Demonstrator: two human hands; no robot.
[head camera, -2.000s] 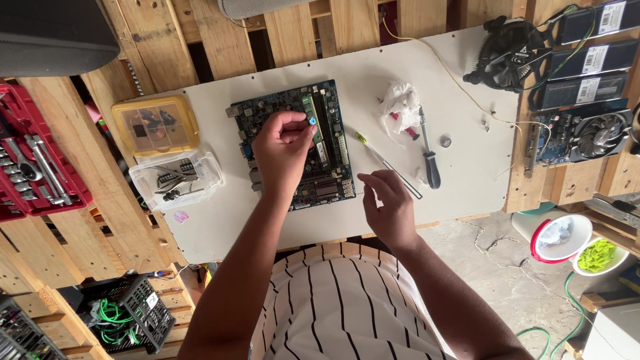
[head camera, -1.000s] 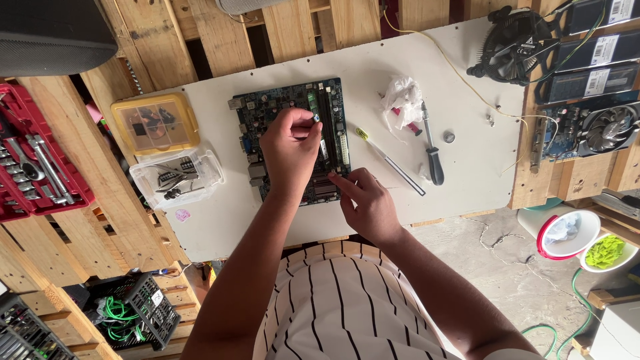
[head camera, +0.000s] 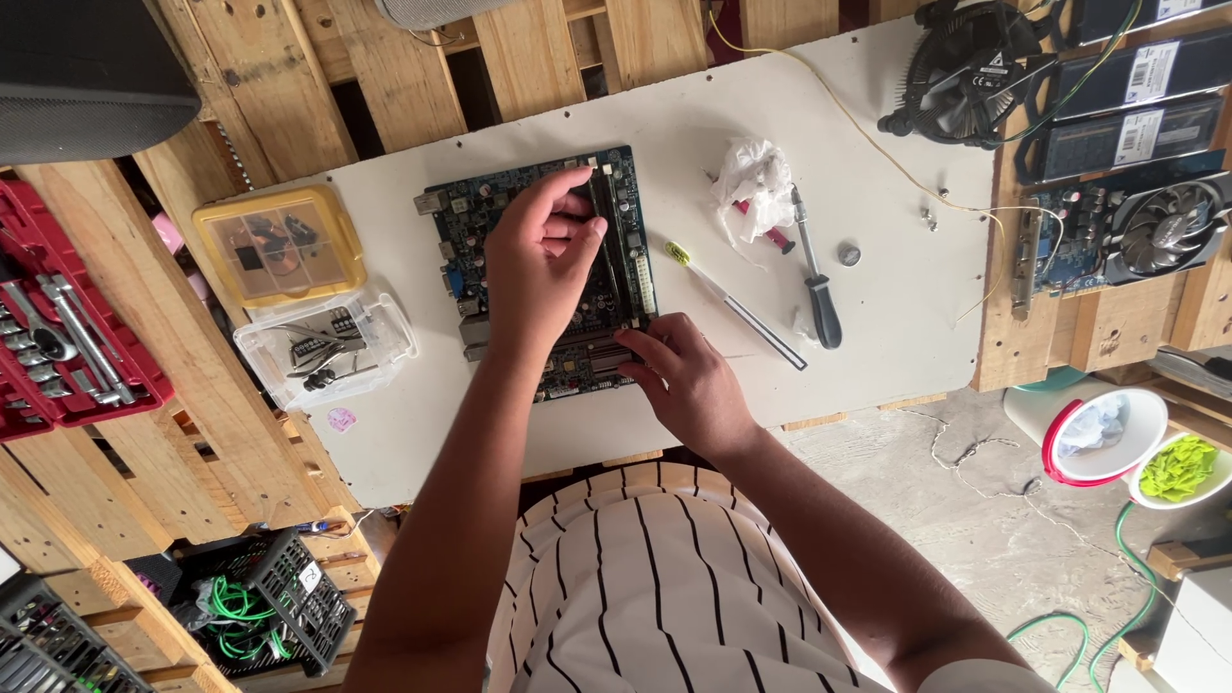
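Observation:
A motherboard (head camera: 568, 308) lies on the white board, with long dark memory slots (head camera: 616, 250) near its right side. Over its upper middle, my left hand (head camera: 544, 250) has its index fingertip by the slots' top end and its thumb beside them, with space between. My right hand (head camera: 688, 385) is at the lower right edge, index fingertip near the slots' lower end, thumb apart below. Neither hand shows a held object; my left palm is hidden. To the right lie a toothbrush (head camera: 736, 308), a screwdriver (head camera: 816, 279) and crumpled white tissue (head camera: 756, 183).
A yellow-rimmed parts box (head camera: 279, 245) and a clear plastic box of small tools (head camera: 327, 351) sit left of the motherboard. Farther left is a red socket set (head camera: 72, 327). A CPU cooler fan (head camera: 972, 72) and a graphics card (head camera: 1126, 236) lie right, near a thin yellow wire (head camera: 847, 111).
My left hand's fingers have gone from pinched together to spread over the motherboard. My right hand has moved up and left, from beside the motherboard to its lower right edge.

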